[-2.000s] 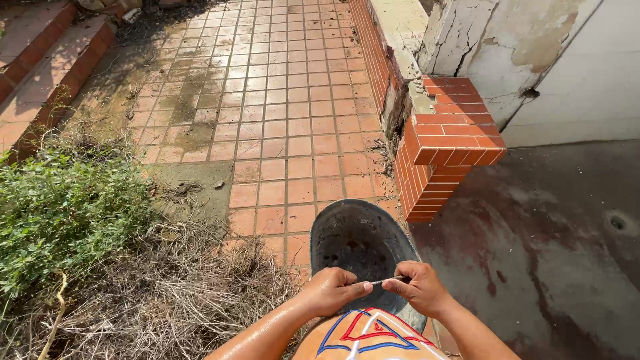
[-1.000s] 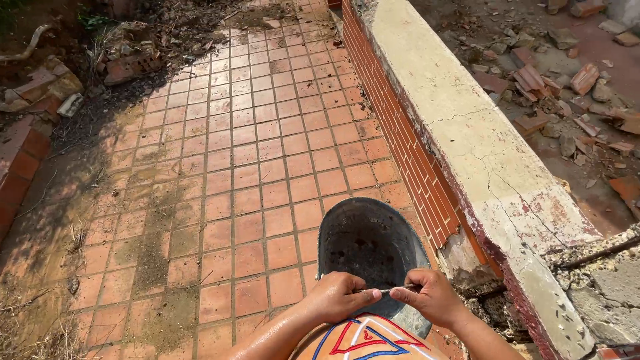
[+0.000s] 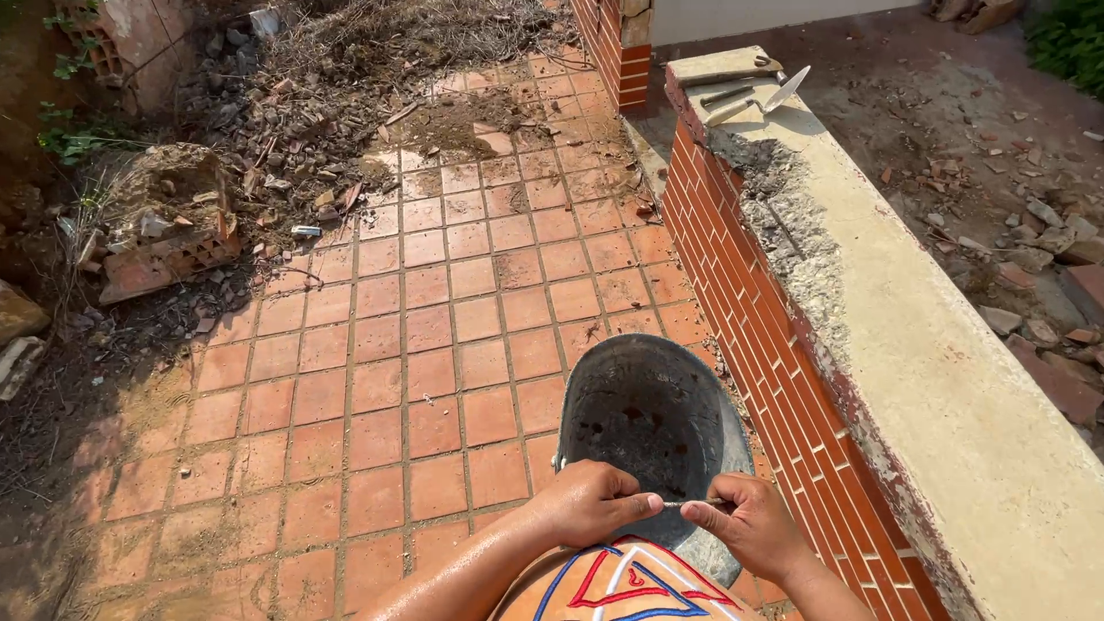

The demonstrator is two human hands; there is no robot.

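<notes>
A dark, scuffed bucket (image 3: pixel 651 414) hangs in front of my body, its mouth toward me and dirty residue inside. My left hand (image 3: pixel 595 504) and my right hand (image 3: pixel 750 522) are closed around its thin wire handle (image 3: pixel 674 504), thumbs facing each other with a short stretch of handle showing between them. On the far end of the low wall, a pointing trowel (image 3: pixel 783 91) lies with its blade up on edge, beside another hand tool with a dark handle (image 3: pixel 726 95).
A low brick wall (image 3: pixel 776 345) with a broken cream coping (image 3: pixel 966 379) runs along the right. Rubble and dry brush (image 3: pixel 293 129) lie at the upper left, near a broken hollow-brick chunk (image 3: pixel 172 259). Terracotta tiles (image 3: pixel 431 371) cover the ground; more rubble (image 3: pixel 1035 233) lies beyond the wall.
The view has swung and moved along the tiled path, bringing the tools on the wall into sight. Both hands keep the same hold on the bucket handle.
</notes>
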